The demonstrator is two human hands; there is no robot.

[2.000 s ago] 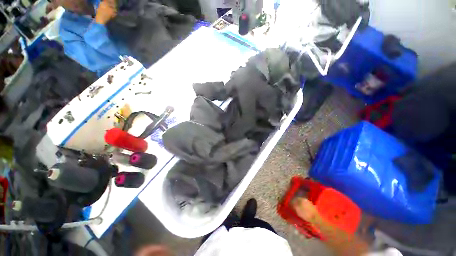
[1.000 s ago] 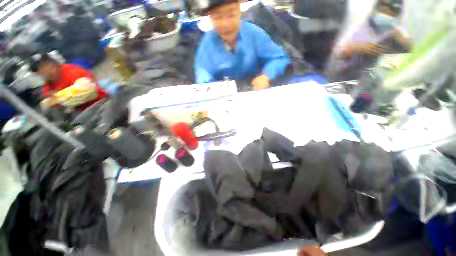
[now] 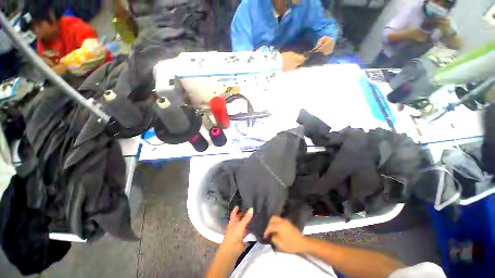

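A dark grey garment piece [image 3: 268, 168] with a pale stitch line hangs from the table edge over the near rim of the white tub [image 3: 196, 187]. My left hand [image 3: 239, 225] holds its lower left edge at the front of the tub. My right hand [image 3: 282, 233] grips its lower end, just right of my left hand. The tub is heaped with more dark grey garments [image 3: 347, 174]. The fingertips are partly hidden by the cloth.
Behind the tub stands a white sewing table [image 3: 336, 98] with a machine head [image 3: 233, 70], grey thread cones [image 3: 172, 115] and a red cone [image 3: 220, 112]. Grey garments [image 3: 81, 157] hang at left. A person in blue [image 3: 282, 27] sits opposite. A blue crate [image 3: 461, 233] is at lower right.
Both hands have come into view at the tub's front and hold a garment piece, now drawn toward me. The view has swung from the floor and crates to the tub and table.
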